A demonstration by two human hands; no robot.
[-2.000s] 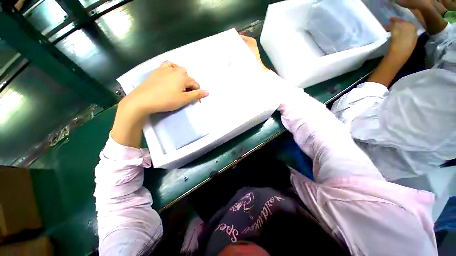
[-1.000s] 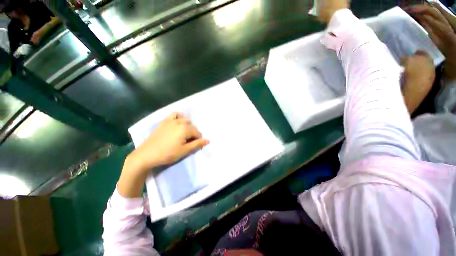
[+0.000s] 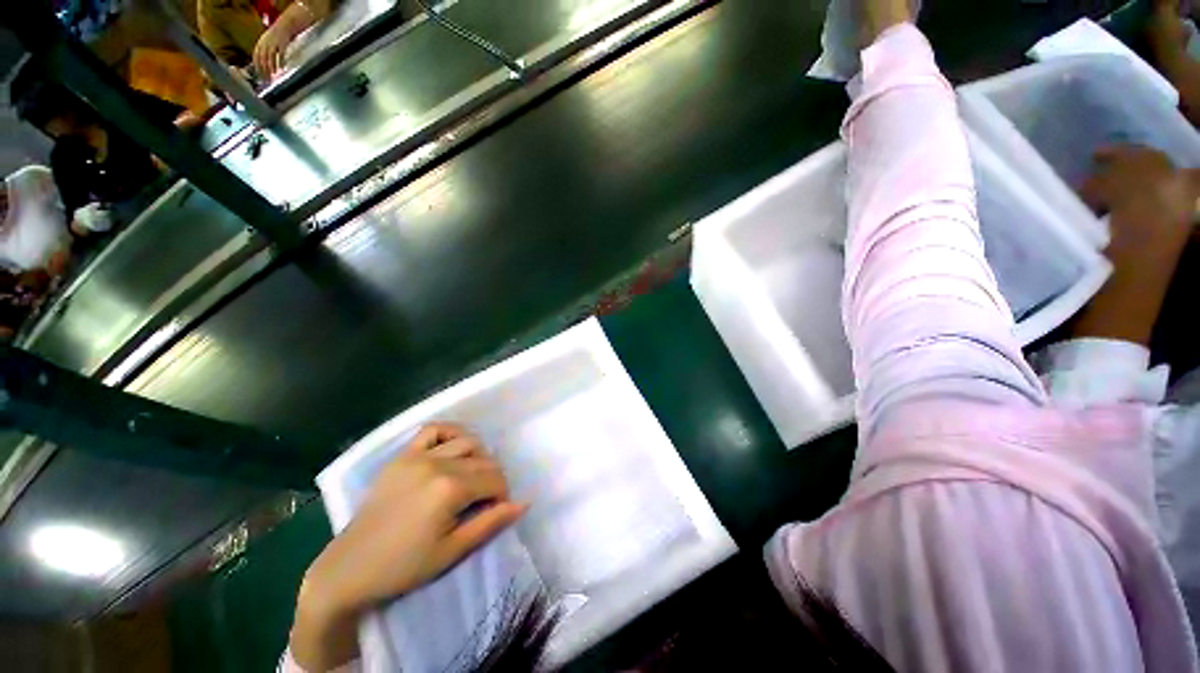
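Observation:
An open white foam box (image 3: pixel 654 460) lies on the green bench in front of me. A grey-blue wrapped product (image 3: pixel 454 611) lies in its left end, partly hidden by my hand and dark strands. My left hand (image 3: pixel 419 515) curls over this product, thumb to the right. The rest of the box shows its bare floor. My right arm reaches up and away to the right. My right hand (image 3: pixel 884 13) is cut off by the top edge, its fingers out of view. A thin whitish piece (image 3: pixel 834 42) shows beside it.
A second white box (image 3: pixel 744 309) is at right, partly behind my right sleeve. Another white box (image 3: pixel 1105 99) is beyond it, with a neighbour's hand (image 3: pixel 1142 197) at it. A dark shiny conveyor (image 3: pixel 526 210) runs behind the bench. A green post (image 3: pixel 158 427) is at left. People are at upper left.
The view has shifted, so the near box sits lower and its inside shows more. My right hand has left that box's far side and reached up right. My left hand stays over the product.

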